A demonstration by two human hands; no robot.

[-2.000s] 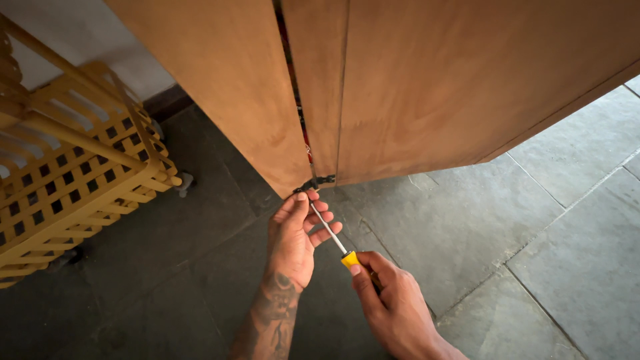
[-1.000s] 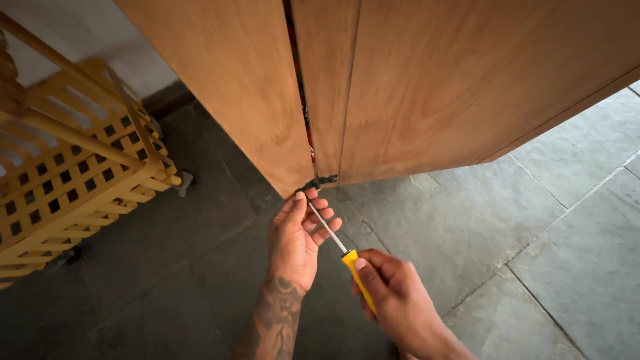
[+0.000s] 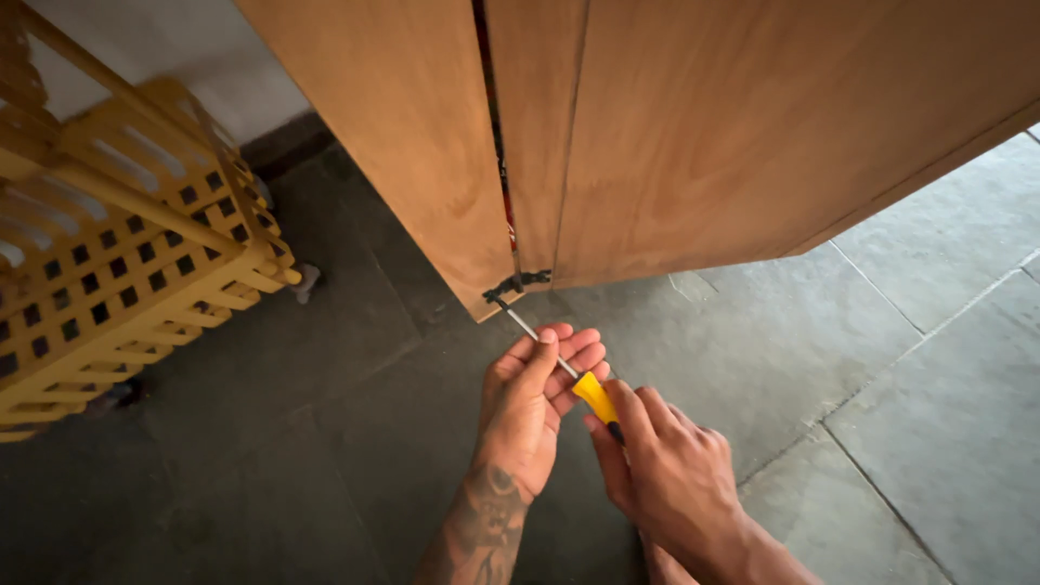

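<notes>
My right hand (image 3: 662, 455) is closed around the yellow and black handle of a screwdriver (image 3: 595, 396). Its tip meets the near end of a black metal hinge (image 3: 517, 284) at the bottom corner of a wooden cabinet. That hinge spans the narrow gap between the cabinet door (image 3: 390, 122) at left and the wooden panel (image 3: 532, 146) beside it. My left hand (image 3: 536, 390) holds the screwdriver's steel shaft between thumb and fingers, a little below the hinge, with the other fingers loosely curled behind it.
At the left stands a yellow slatted basket cart (image 3: 203, 268) on small casters, near a pale wall (image 3: 236, 57) with a dark baseboard. Grey stone tiles (image 3: 934, 390) cover the floor. The cabinet's wide side (image 3: 731, 146) fills the upper right.
My left hand has come away from the hinge, down onto the screwdriver's shaft, and the hinge now shows more fully. The right hand still holds the handle.
</notes>
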